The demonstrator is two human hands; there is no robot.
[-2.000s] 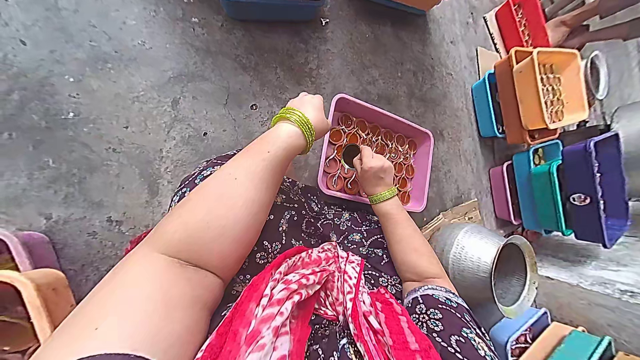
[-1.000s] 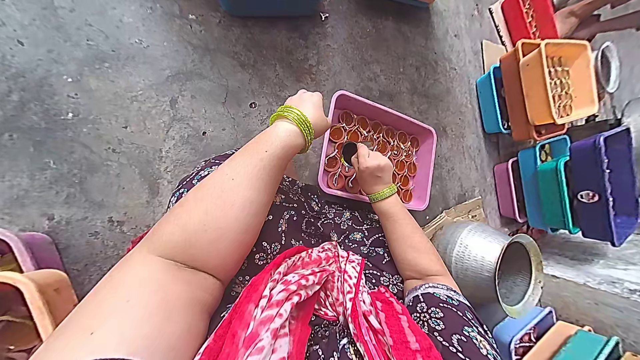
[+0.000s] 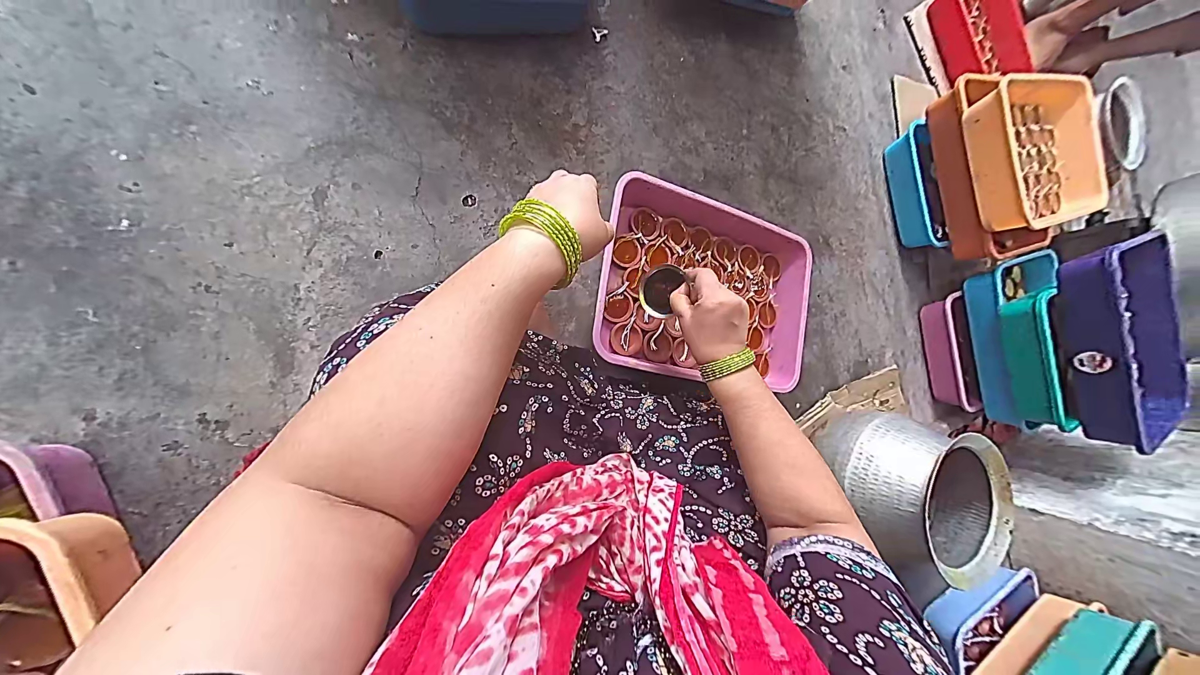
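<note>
A pink plastic tub (image 3: 795,309) lies before my knees, holding rows of small clay lamps (image 3: 645,223) with white cotton wicks; many contain orange-brown liquid. My right hand (image 3: 714,314) grips a small round metal cup (image 3: 661,289) with dark contents or a dark interior, held above the lamps toward the tub's near-left part. My left hand (image 3: 577,211) is at the tub's upper left rim, fingers curled; whether it grips the rim is hidden by the back of the hand. Green bangles ring both wrists.
On the right stand stacked coloured tubs (image 3: 994,169), some with lamps, and a dented metal pot (image 3: 881,478) on its side. A co-worker's hands (image 3: 1078,37) are at the top right. More tubs (image 3: 80,553) stand lower left, and a blue one (image 3: 497,14) at the top.
The metal cup in my right hand has shifted slightly within the tub, away from my body and then back toward it is not plain; my left hand stays at the tub's rim.
</note>
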